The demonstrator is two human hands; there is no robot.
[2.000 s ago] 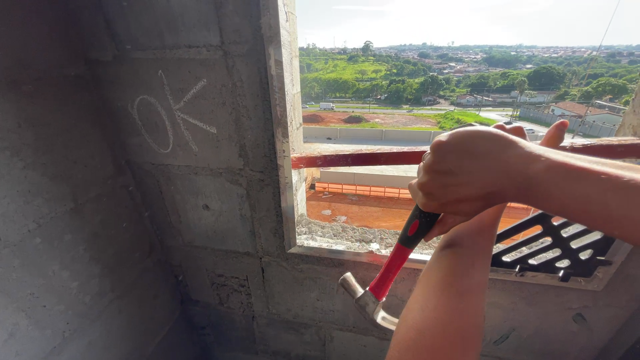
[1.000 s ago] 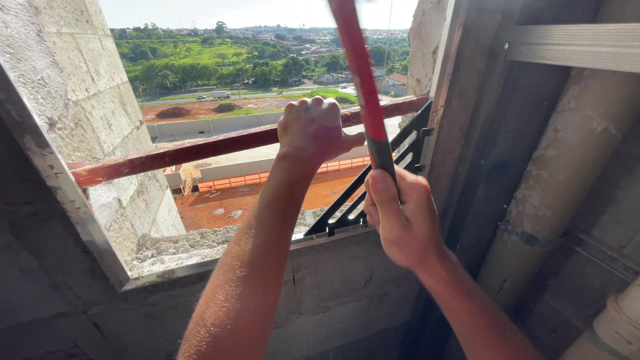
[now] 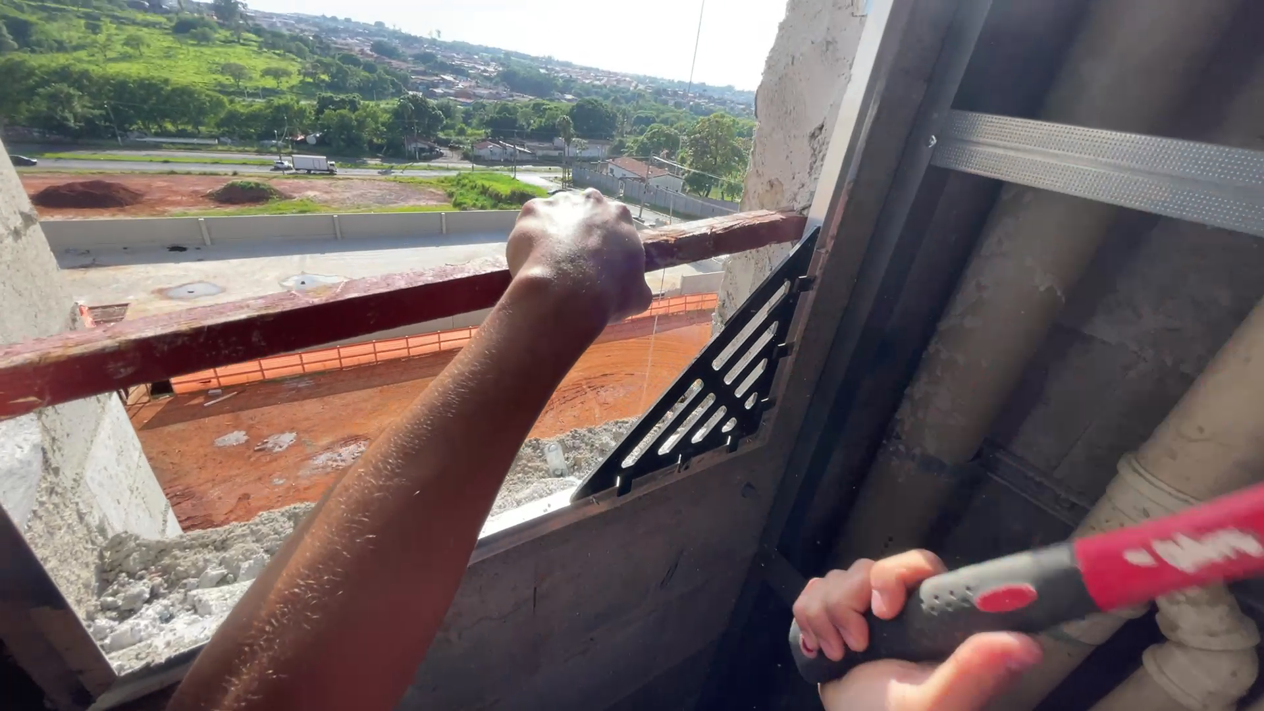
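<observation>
My left hand is closed around a worn red wooden bar that crosses the window opening. At the lower right, my right hand grips the black rubber handle of a hammer; its red shaft runs out of the frame at the right, and the head is out of view. A black slotted plastic triangle sits in the lower right corner of the metal window frame, right of my left forearm.
Thick pipes stand on the right behind a perforated metal profile. Rough concrete rubble lies on the sill. Beyond the opening, far below, are orange soil, a wall, a road and trees.
One second ago the hammer stood upright before the opening; now it is at the lower right, tilted sideways. My left hand remains at the red bar. The view has moved closer to the window's right side.
</observation>
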